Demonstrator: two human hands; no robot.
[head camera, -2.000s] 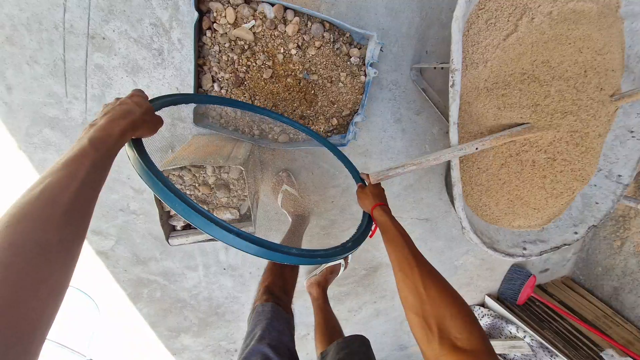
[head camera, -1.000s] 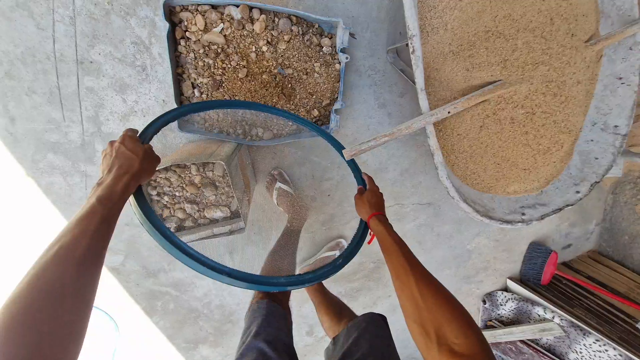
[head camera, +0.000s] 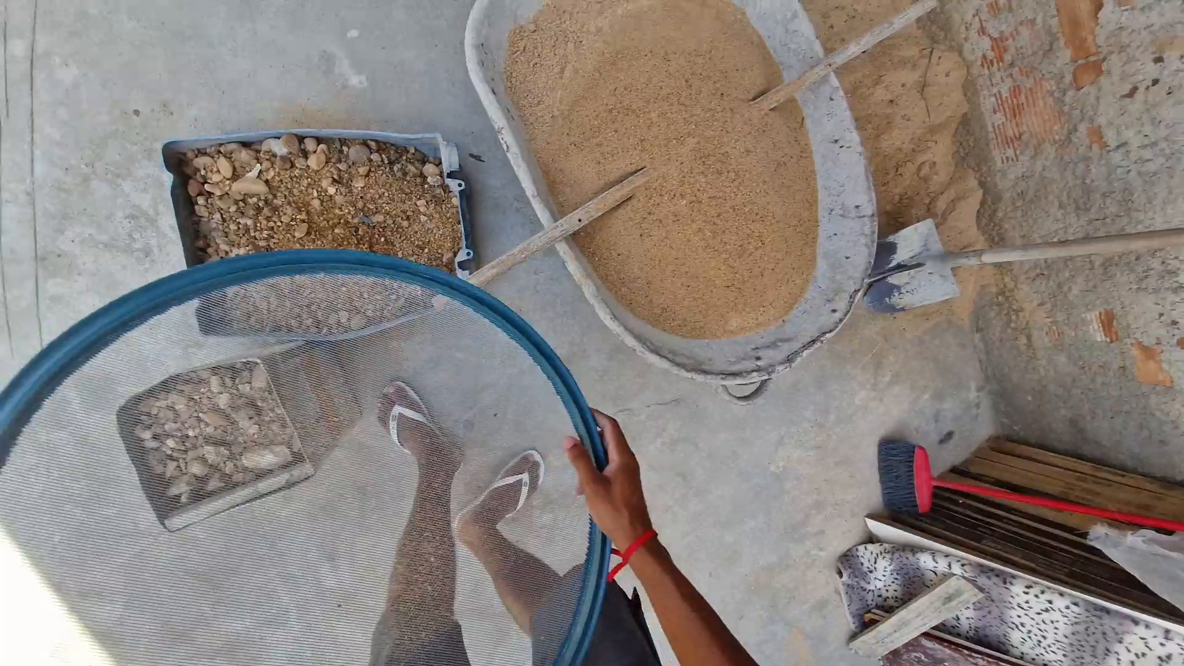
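My right hand (head camera: 618, 481), with a red string at the wrist, grips the right edge of a large round sieve (head camera: 518, 324) with a blue rim. Its mesh spans the lower left, and my legs and flip-flops show through it. My left hand is out of view. Beyond the sieve's top edge lies a tray of gravel and stones (head camera: 324, 199), partly seen through the mesh. A square container of stones (head camera: 208, 435) shows behind the mesh. To the right of the tray stands a wheelbarrow (head camera: 846, 185) full of sand (head camera: 684, 185).
Two wooden wheelbarrow handles (head camera: 564, 222) reach over the sand. A shovel (head camera: 916, 268) lies by a sand pile (head camera: 906, 139) and a rough wall (head camera: 1064, 185). A red broom (head camera: 920, 479), stacked boards (head camera: 1045, 490), a spotted cloth (head camera: 1036, 592) and a short board (head camera: 916, 615) are at lower right.
The sieve, held in both hands earlier, now fills the lower left and its left edge runs out of view. My left hand has gone out of view. The view has shifted to the right.
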